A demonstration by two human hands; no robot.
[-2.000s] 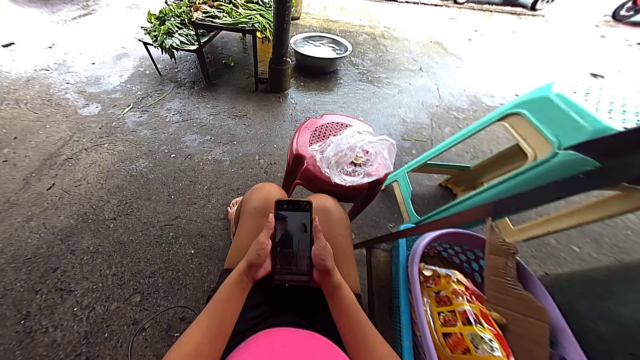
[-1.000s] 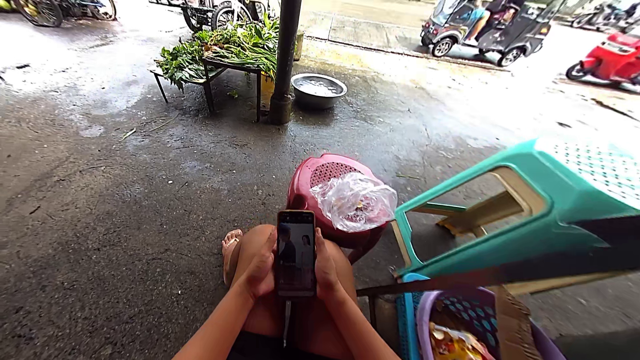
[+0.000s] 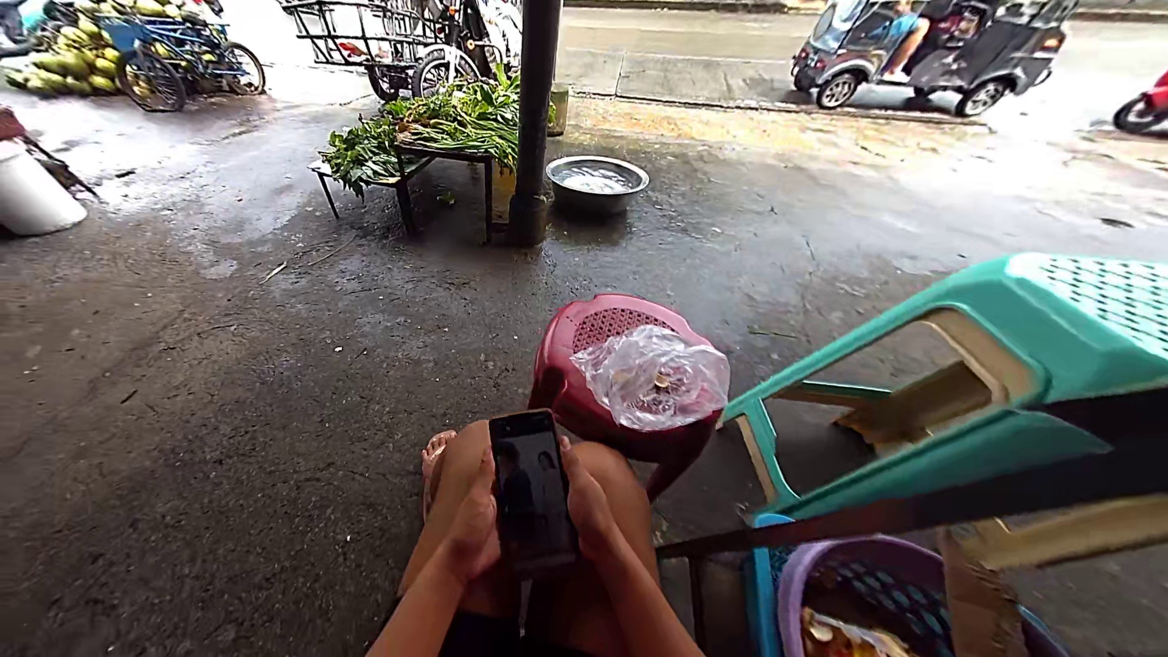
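A dark smartphone (image 3: pixel 534 493) is held upright between both hands, above the knees, with a dim picture on its screen. My left hand (image 3: pixel 476 520) grips its left edge, and my right hand (image 3: pixel 589 502) grips the right edge. Just beyond the knees is a dark red plastic stool (image 3: pixel 584 319), with a crumpled clear plastic bag (image 3: pixel 652 379) on its seat. Something small and brownish shows inside the bag.
A teal plastic stool (image 3: pixel 1031 365) stands at right, behind a dark bar. Below it is a purple plastic basket (image 3: pixel 794 593) holding packets and cardboard. Ahead are leafy greens (image 3: pixel 456 119) on low tables, a black post (image 3: pixel 534 119), and a metal basin (image 3: pixel 598 187) of water.
The view has tilted up, bringing more of the street into sight. Both hands keep hold of the phone throughout, and the bag stays on the red stool.
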